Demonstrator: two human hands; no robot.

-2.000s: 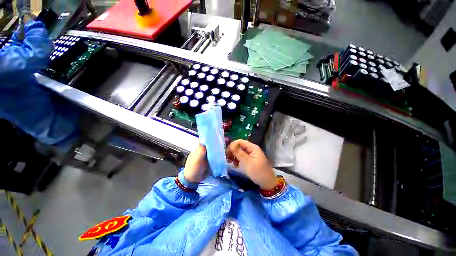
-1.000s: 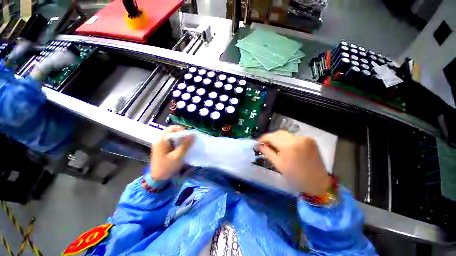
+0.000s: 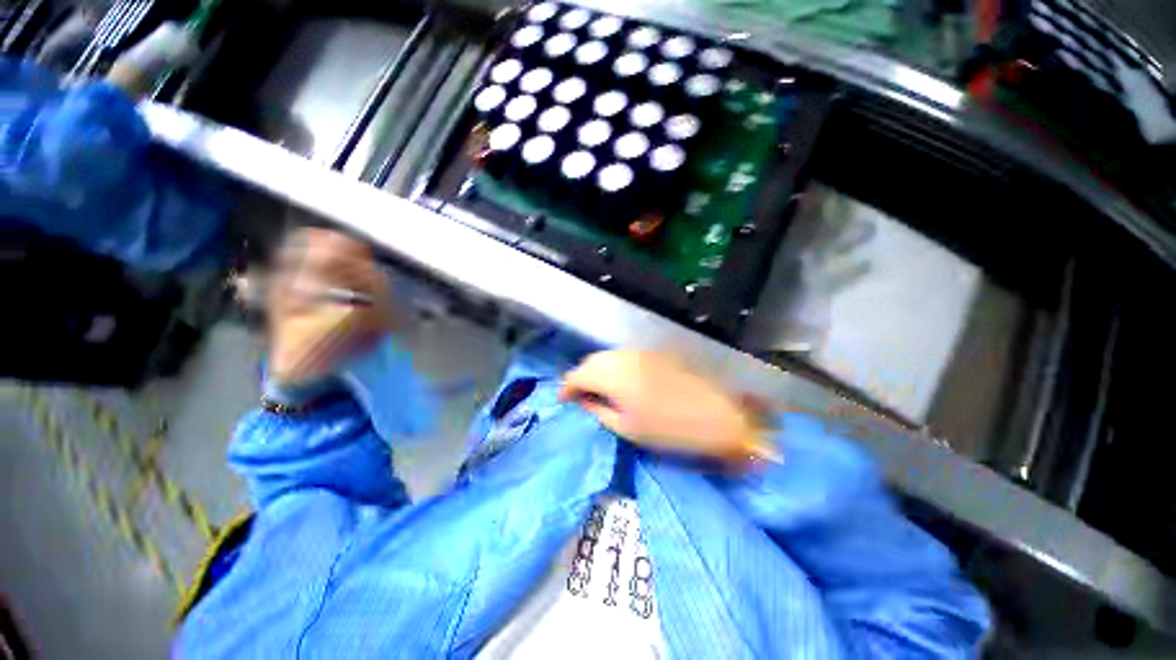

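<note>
My left hand (image 3: 323, 310) is badly blurred, low in front of the rail at the left. A light-blue face mask (image 3: 397, 387) hangs blurred beside its palm, apparently held by it. My right hand (image 3: 671, 406) is at my chest, its curled fingers on the front edge of my blue coat (image 3: 542, 477). Its fingertips are partly hidden. The board in front holds rows of black capacitors with white tops (image 3: 593, 129) and a green circuit board part (image 3: 722, 194), in a black carrier (image 3: 761, 245).
The silver conveyor rail (image 3: 477, 277) runs between me and the board. A pale sheet (image 3: 890, 310) with a blurred clear or grey thing lies right of the carrier. Green sheets (image 3: 838, 19) are behind. At the left are another person's blue sleeve (image 3: 103, 155) and gloved hand (image 3: 155, 58).
The mask was held between both hands; now my left hand is farther left with it. My right hand has let go of it and moved to the coat front. The view has tilted down.
</note>
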